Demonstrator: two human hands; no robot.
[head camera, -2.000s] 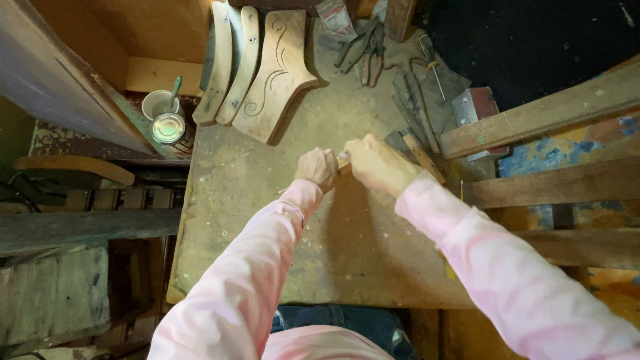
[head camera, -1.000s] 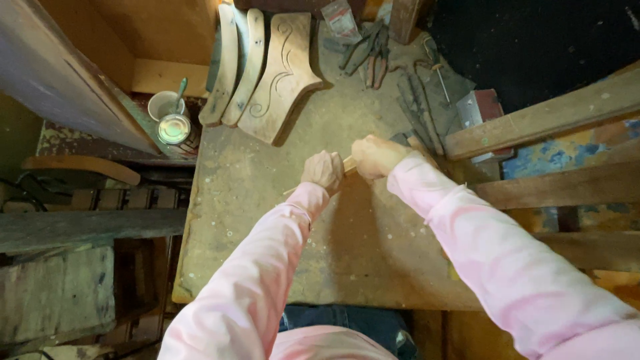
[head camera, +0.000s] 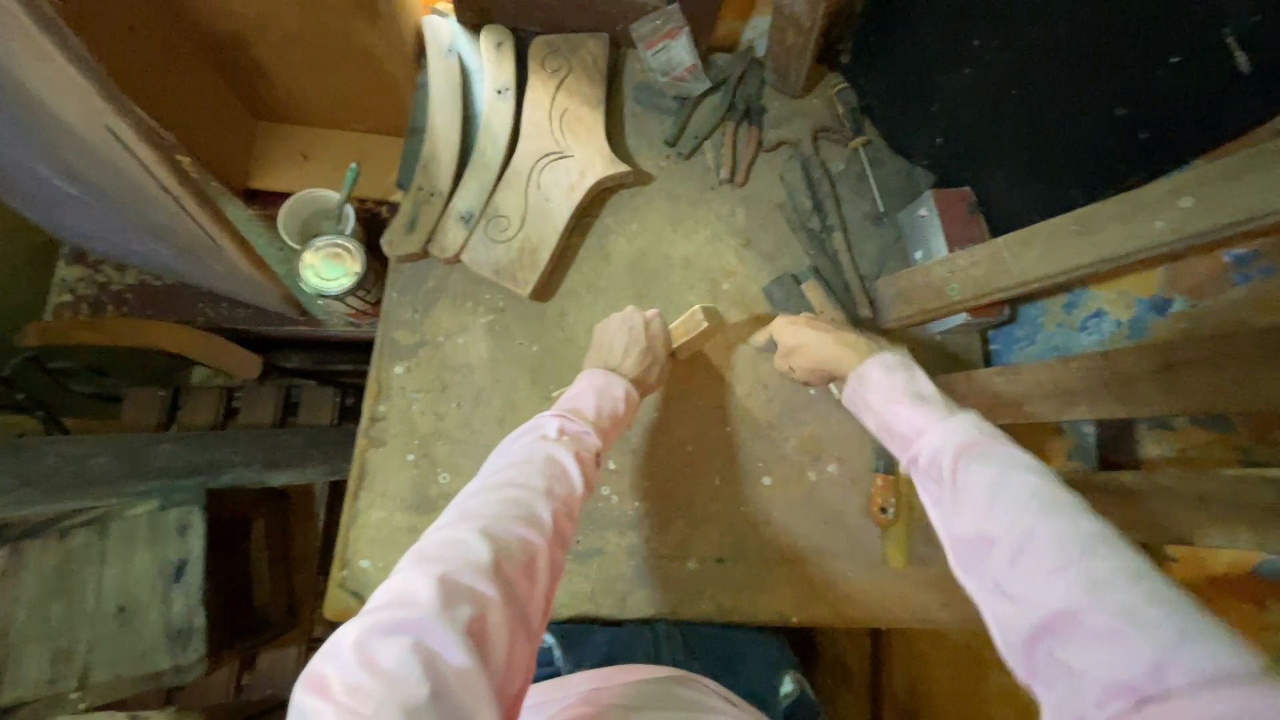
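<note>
My left hand (head camera: 628, 348) is closed around a small piece of wood (head camera: 694, 328), whose squared end sticks out to the right over the worn wooden tabletop (head camera: 500, 500). To the right of it, my right hand (head camera: 815, 348) has its fingers curled, with a small thin item showing under them; what it holds, if anything, is not clear. Just above that hand lies a dark hammer-like head (head camera: 787, 294) beside a wooden handle (head camera: 822, 300). Both wrists are in pink sleeves.
At the back left lie a carved wooden panel (head camera: 550, 160) and two curved slats (head camera: 485, 140). Pliers (head camera: 740, 125), a screwdriver (head camera: 865, 150) and a plastic packet (head camera: 668, 50) are at the back. A cup (head camera: 312, 215) and a can (head camera: 332, 266) stand left; a wooden rail (head camera: 1080, 235) crosses the right.
My right hand has moved away to the right from my left hand and the wood piece, where both hands were together before. The wood's end now shows beyond my left hand.
</note>
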